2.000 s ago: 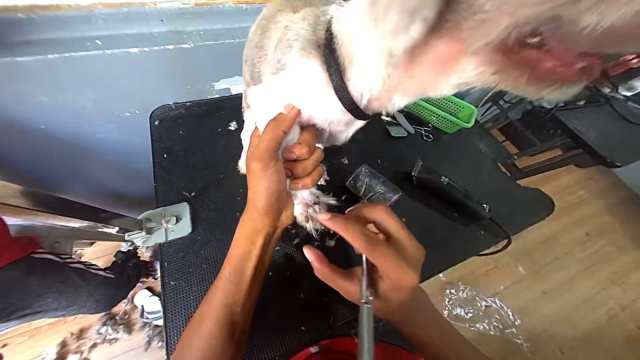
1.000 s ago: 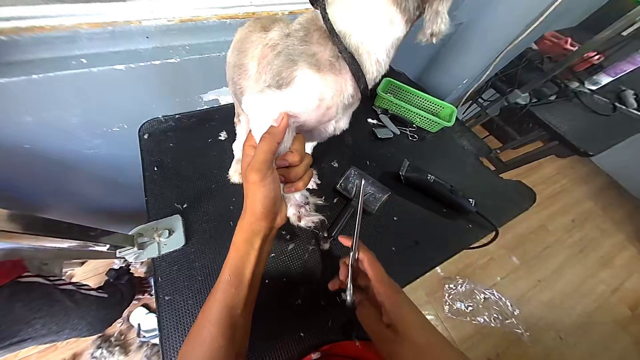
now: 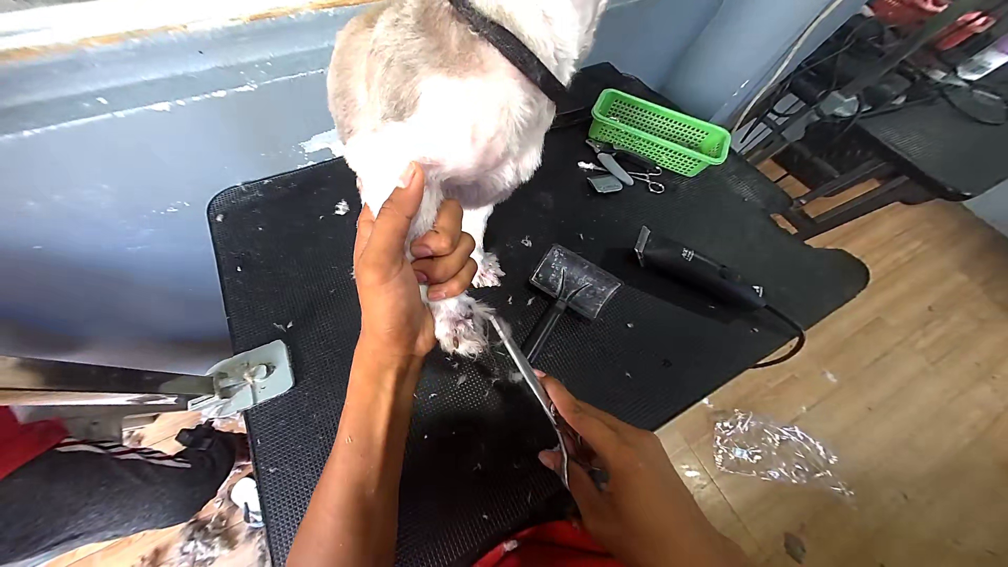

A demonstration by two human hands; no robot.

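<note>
A white and tan dog (image 3: 441, 94) with a black strap (image 3: 512, 51) round it stands on the black grooming table (image 3: 299, 291). My left hand (image 3: 409, 260) is closed round its leg, just above the paw (image 3: 461, 323). In my right hand (image 3: 606, 457) are metal grooming scissors (image 3: 531, 382), their tips beside the fur of that paw; the blades look together. A slicker brush (image 3: 576, 282) lies right of the paw, and black hair clippers (image 3: 697, 272) with a cord lie farther right.
A green plastic basket (image 3: 661, 130) stands at the back right, with small scissors (image 3: 650, 183) and other tools before it. A metal arm clamp (image 3: 252, 378) sits on the left edge. A person's leg (image 3: 102, 480) is at lower left. Clear plastic (image 3: 776, 453) lies on the floor.
The scissors in my right hand, pointing up over the brush one second ago, now point at the paw. The dog's head has left the view. My left hand keeps its hold.
</note>
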